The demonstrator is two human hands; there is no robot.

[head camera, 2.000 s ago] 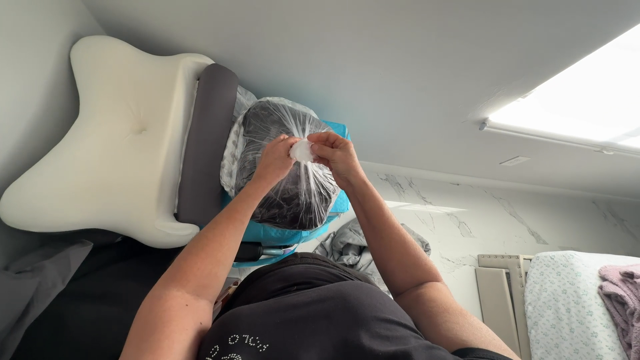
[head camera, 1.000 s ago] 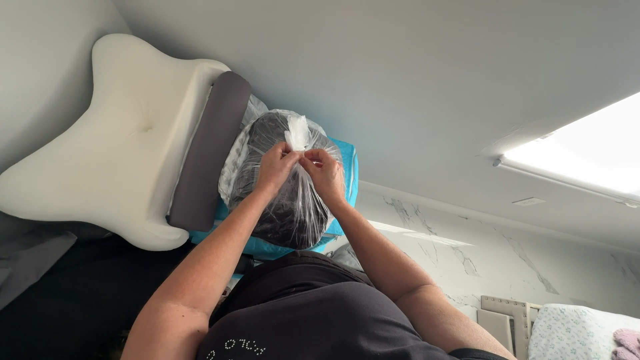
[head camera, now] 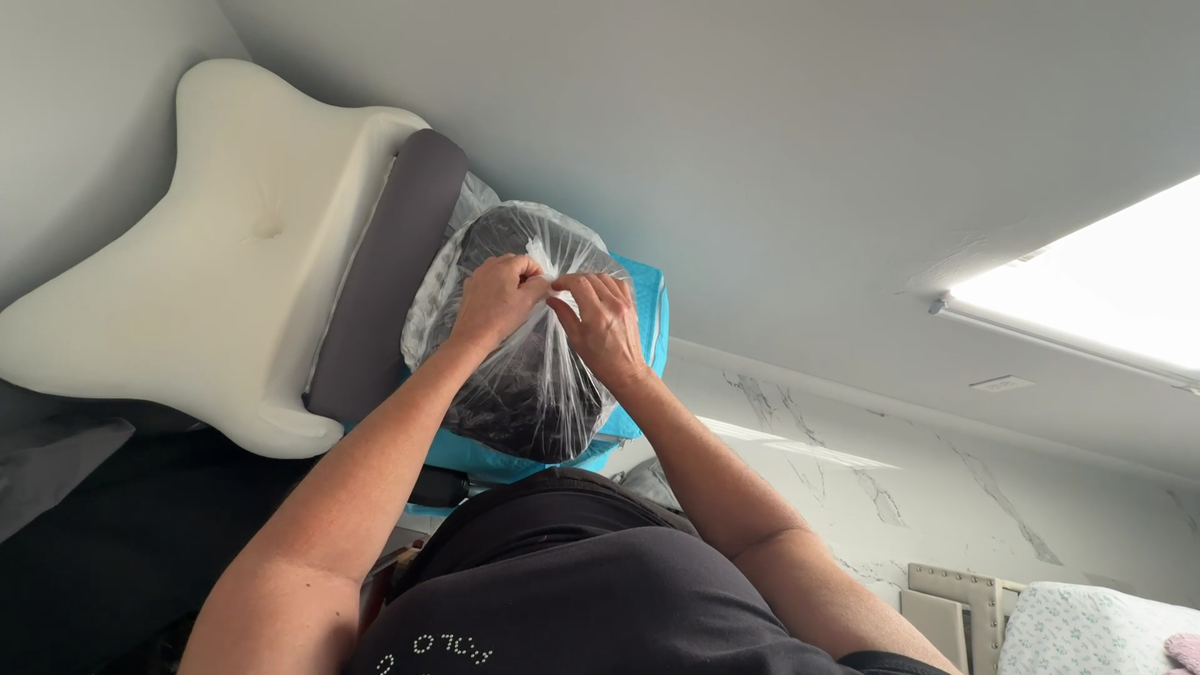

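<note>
A clear plastic bag (head camera: pixel 534 403) with dark, soft-looking contents has its neck gathered and twisted at the top. My left hand (head camera: pixel 502 295) pinches the gathered plastic from the left. On the other side my right hand (head camera: pixel 605 323) has thumb and forefinger at the same neck; whether they grip it is hard to tell. The bag rests on or against a bright blue bag (head camera: pixel 652 300). What the fingertips do beneath the folds is partly hidden.
To the left are a cream foam pillow (head camera: pixel 262 225) and a dark grey cushion (head camera: pixel 384 281). A sloped ceiling with a bright skylight (head camera: pixel 1097 281) lies right. Below it stand a marble-patterned wall (head camera: pixel 816 450) and a bed with a floral cover (head camera: pixel 1078 628).
The white gathered end stood up above my fingers one second ago; now it lies lower against the bag. My right hand's fingers have spread over the neck.
</note>
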